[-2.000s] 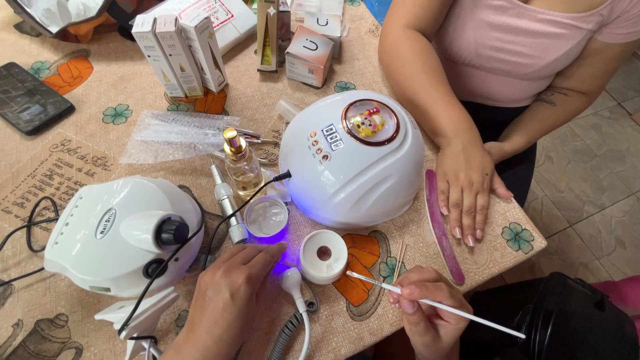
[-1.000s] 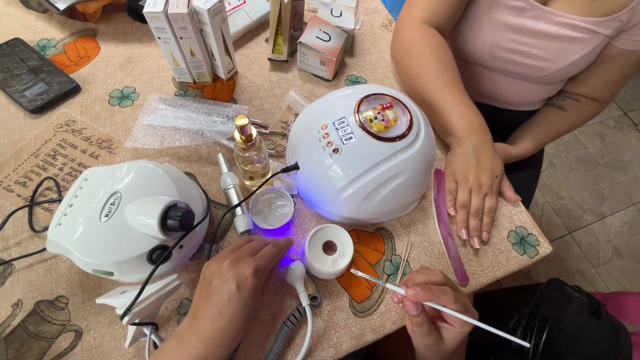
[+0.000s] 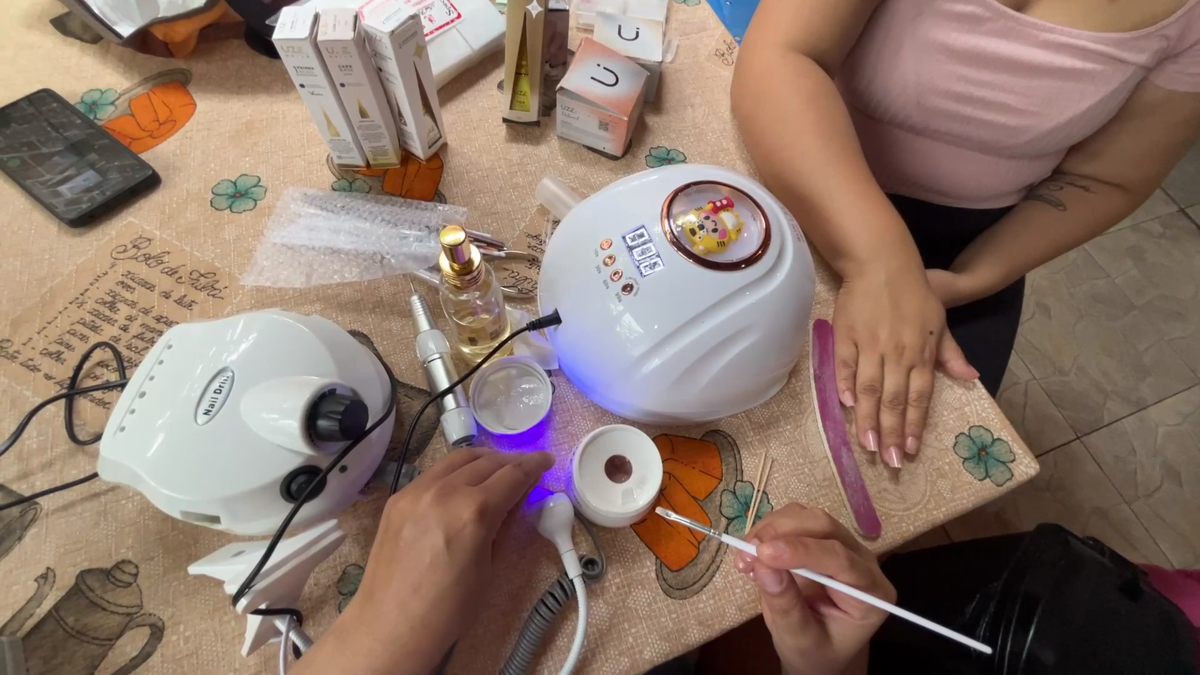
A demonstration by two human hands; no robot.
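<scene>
My right hand (image 3: 811, 581) holds a thin white-handled nail brush (image 3: 844, 583), its tip just right of a small white jar (image 3: 616, 475) with a pinkish center. My left hand (image 3: 441, 553) lies on the table, palm down, its fingers in violet light beside the white head of a corded lamp or plug (image 3: 555, 521); whether it grips anything is hidden. Above its fingers is an open round container of clear gel (image 3: 511, 395). A white nail lamp (image 3: 675, 300) with a lit display stands behind the jar. Another person's hand (image 3: 886, 366) rests flat beside a purple nail file (image 3: 842, 431).
A white nail drill machine (image 3: 248, 422) and its handpiece (image 3: 436, 361) lie at left with black cords. A gold-capped bottle (image 3: 472, 300), bubble wrap (image 3: 352, 234), small boxes (image 3: 361, 84), a phone (image 3: 75, 155) and wooden sticks (image 3: 759, 489) are on the patterned tablecloth (image 3: 234, 272).
</scene>
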